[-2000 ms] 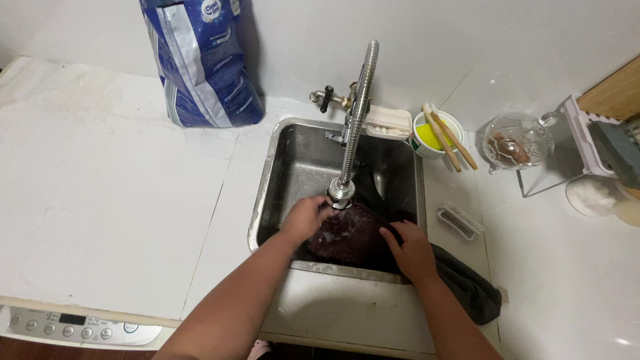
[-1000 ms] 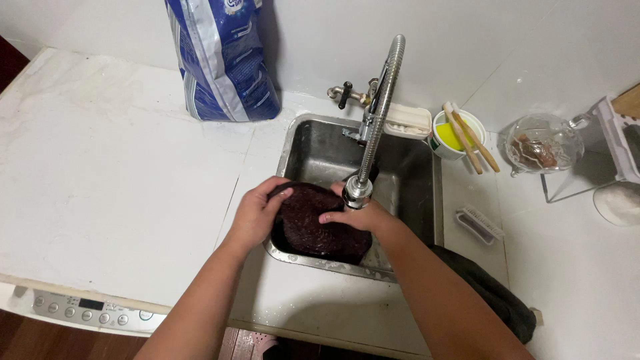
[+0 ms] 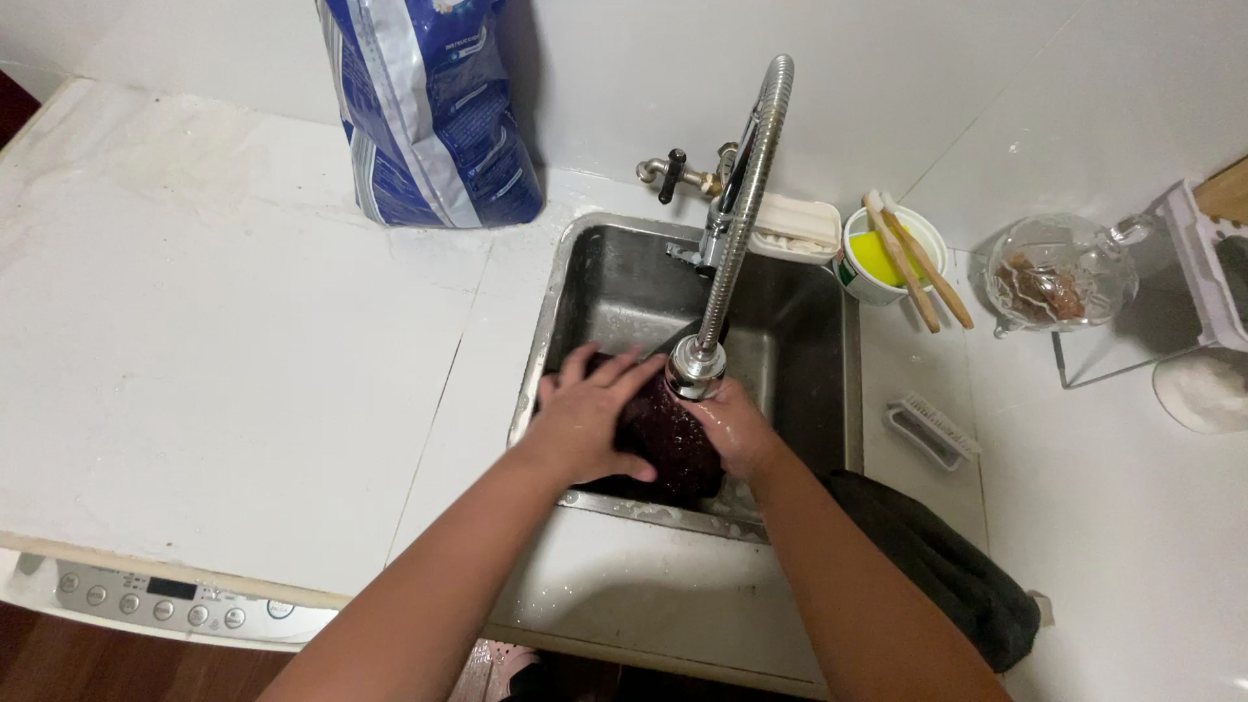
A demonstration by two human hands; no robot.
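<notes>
A dark maroon, wet item, seemingly fabric [image 3: 673, 439], lies in the left part of the stainless steel sink [image 3: 624, 244]. My left hand [image 3: 590, 419] rests over its left side with the fingers spread. On its right side, my right hand [image 3: 726, 424] grips the edge, thumb on top and the other fingers hidden. The spray head [image 3: 696, 369] of a coiled-metal faucet hangs just above, close to my right thumb. Part of a dark thing shows behind the maroon item.
A blue bag [image 3: 439, 117] stands behind the counter's left part. Right of the sink are a soap dish [image 3: 795, 229], a white tub [image 3: 892, 253] with wooden tongs, a glass bowl [image 3: 1063, 278] and a scrub brush [image 3: 931, 431]. A dark cloth [image 3: 926, 565] lies by my right forearm.
My left hand has gone from gripping the maroon item's upper left edge to lying spread over it. Two seconds ago my right hand was at the item's right, farther from the spray head.
</notes>
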